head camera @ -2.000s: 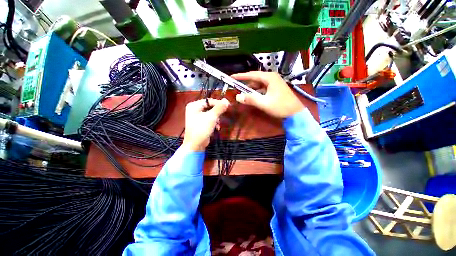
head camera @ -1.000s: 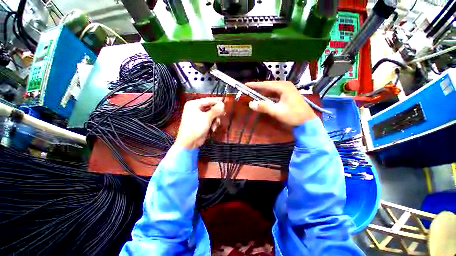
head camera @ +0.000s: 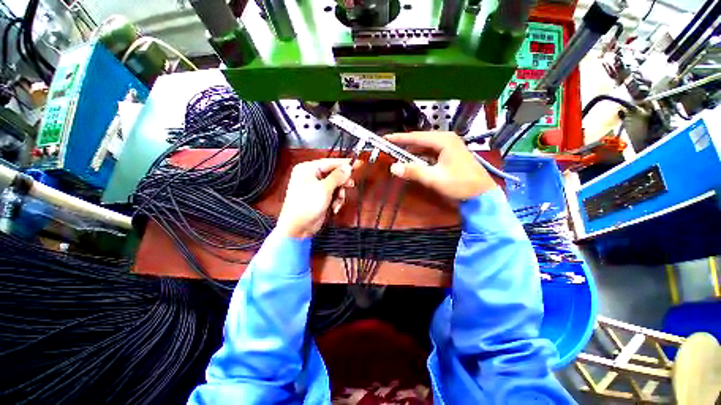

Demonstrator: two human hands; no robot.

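My right hand holds the narrow silver loading bar by its right end, slanting down to the right above the work board. Several thin black cables hang down from the bar. My left hand pinches a cable end just below the bar; a small silvery tip shows near the fingertips. A long bundle of black cables lies across the reddish-brown board below both hands, with loops at the left.
The green upper platen stands close beyond the hands, over the perforated machine table. A blue tray and blue tub with cable ends are at right, near a wooden stool. Cables hang at far left.
Since two seconds ago, my left hand has moved slightly left and down, and more cables show hanging from the bar. The view has shifted a little. My right hand still holds the bar.
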